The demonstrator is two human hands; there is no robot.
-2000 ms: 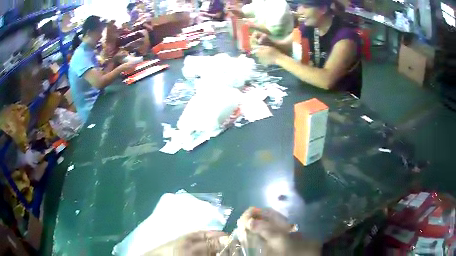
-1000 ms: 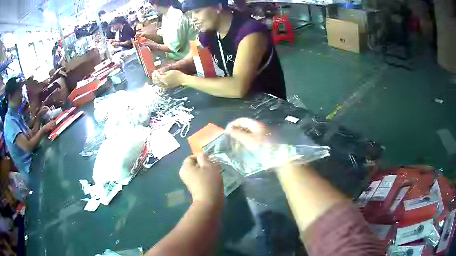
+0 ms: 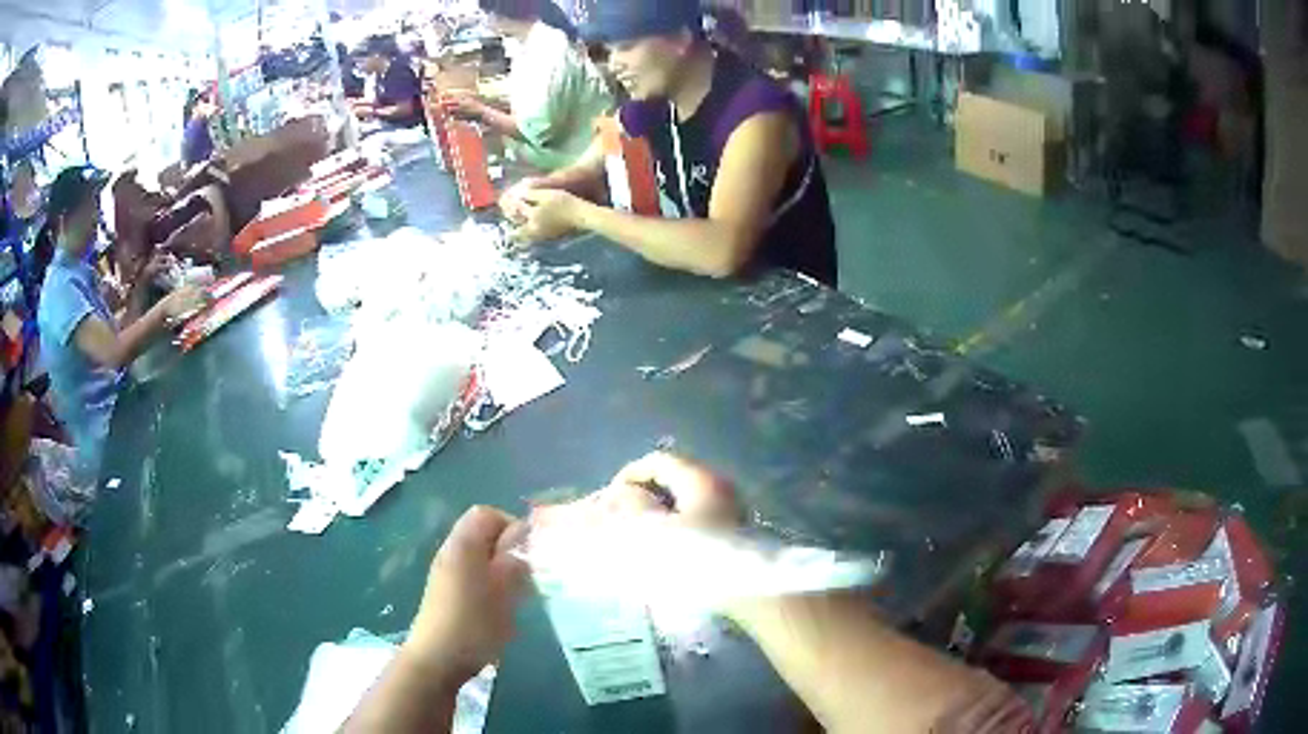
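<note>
The retail box [image 3: 603, 648] is in front of me, its white printed panel showing below my hands. A clear plastic bag [image 3: 775, 571], bright with glare, covers the box's upper part and trails to the right over my right wrist. My left hand [image 3: 466, 595] grips the bag and box at the left side. My right hand [image 3: 681, 495] holds the bag at the top of the box. The glare hides the bag's opening and how far the box is inside.
Wrapped boxes [image 3: 1148, 602] fill a round container at the lower right. A white tangled pile [image 3: 416, 359] lies mid-table. Flat clear bags [image 3: 344, 685] lie at the lower left. A co-worker [image 3: 717, 158] sits across the table; another person [image 3: 83, 323] is at the left.
Both hands and the box have moved down and nearer to me. The bag now covers the box's upper part, and less orange shows. The view has shifted slightly.
</note>
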